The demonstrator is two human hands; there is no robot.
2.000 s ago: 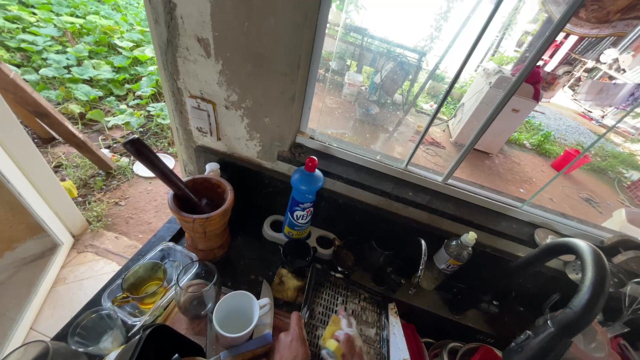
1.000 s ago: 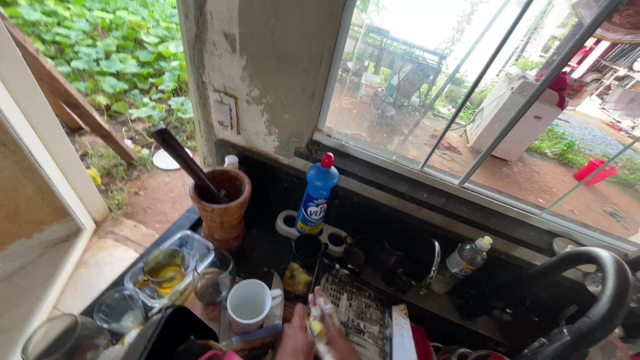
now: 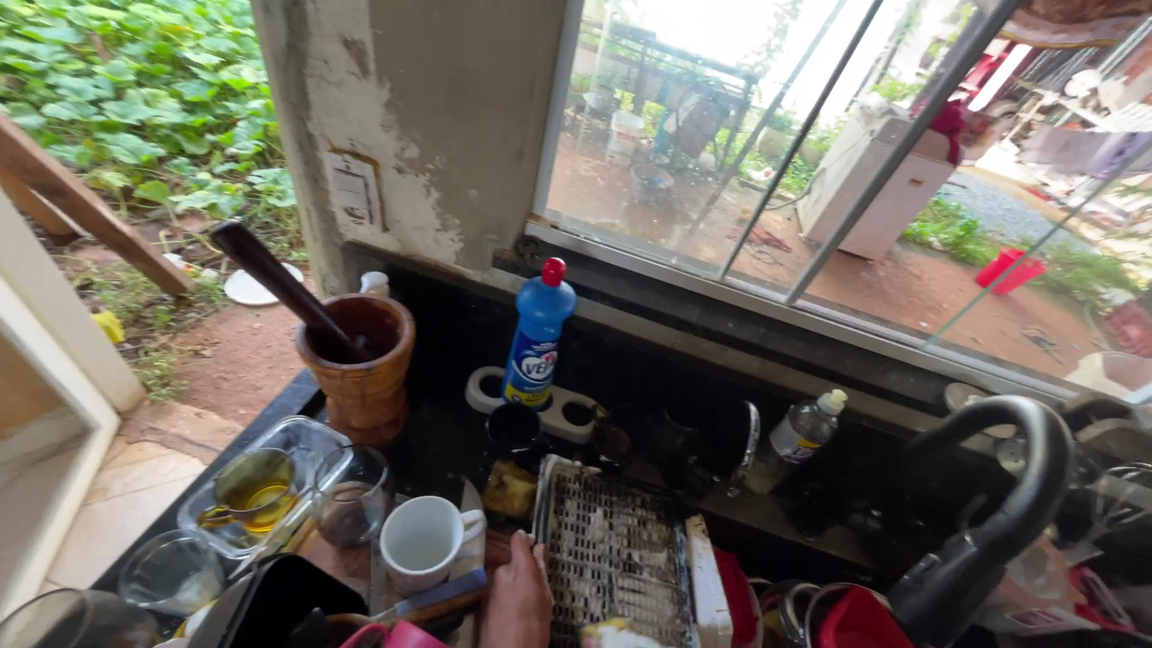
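My left hand (image 3: 517, 594) grips the left edge of a dark, slatted rectangular tray (image 3: 616, 558) with whitish suds or residue on it. A foamy yellow sponge (image 3: 616, 635) lies against the tray's lower part, cut off by the bottom edge of the view; my right hand cannot be made out there. Left of my left hand are a white mug (image 3: 421, 544) and a knife with a blue-grey part (image 3: 436, 598). Another yellowish-brown sponge (image 3: 509, 490) sits by the tray's upper left corner. Behind it stands a blue Veja cleaner bottle (image 3: 538, 337) with a red cap.
A wooden mortar (image 3: 364, 387) holding a dark pestle (image 3: 283, 283), a glass dish (image 3: 315, 436) with an amber cup (image 3: 255, 486), and drinking glasses (image 3: 351, 499) stand left. Right are a clear bottle (image 3: 794, 441), a black faucet (image 3: 1026, 468) and piled dishes. A window is behind.
My right hand, on the tray with a sponge earlier, has moved down out of clear view. My left hand remains beside the tray, which now shows more of its slats.
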